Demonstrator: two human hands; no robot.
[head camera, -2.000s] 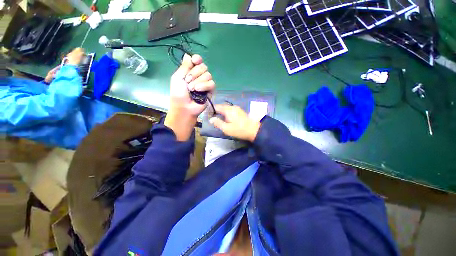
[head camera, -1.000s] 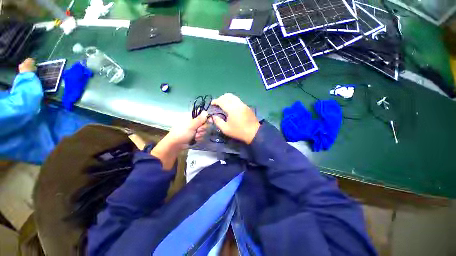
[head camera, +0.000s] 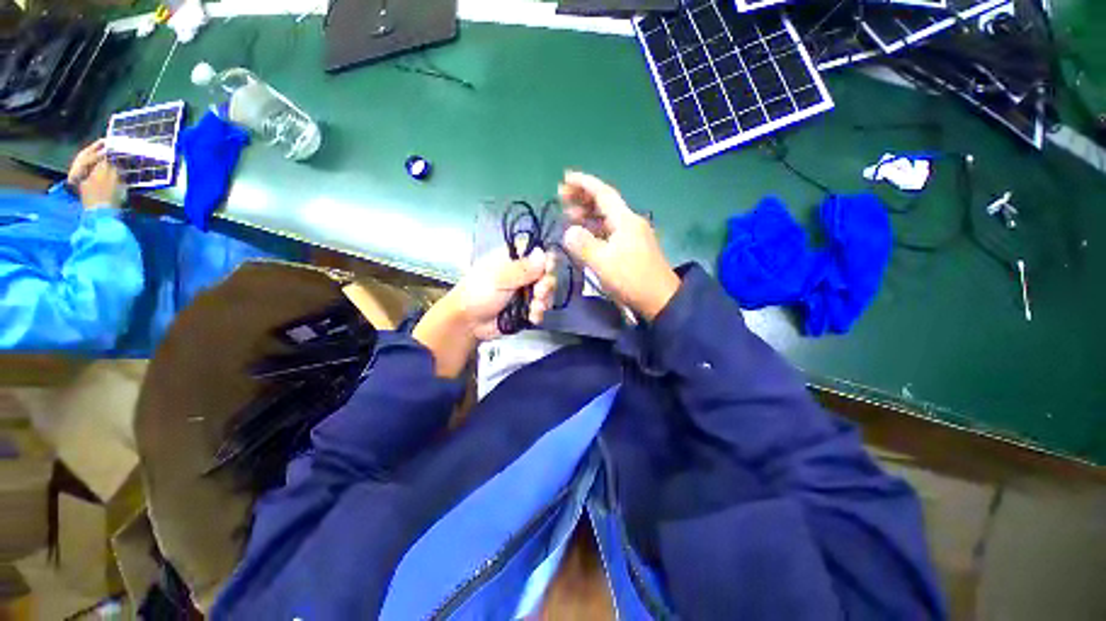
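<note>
My left hand (head camera: 501, 291) grips a small coil of thin black output cable (head camera: 522, 227), whose loops stick up above the fingers. My right hand (head camera: 616, 243) is just right of the coil, fingers apart, with nothing seen in it. A dark solar panel, back up (head camera: 592, 318), lies at the bench edge under both hands, mostly hidden by them and my sleeves. A bright blue cleaning cloth (head camera: 768, 257) lies crumpled on the green bench to the right of my right hand.
A small round dark ring (head camera: 417, 166) and a clear bottle (head camera: 269, 112) lie left. Stacked panels (head camera: 728, 75) are at the far right. Another worker's blue sleeve (head camera: 80, 281) shows left, with a panel and a blue rag. A carton (head camera: 200, 394) holding dark panels stands at my left.
The cable was stretched out to the left and is now coiled in my left hand. My right hand has moved off the coil and opened. The view has shifted a little.
</note>
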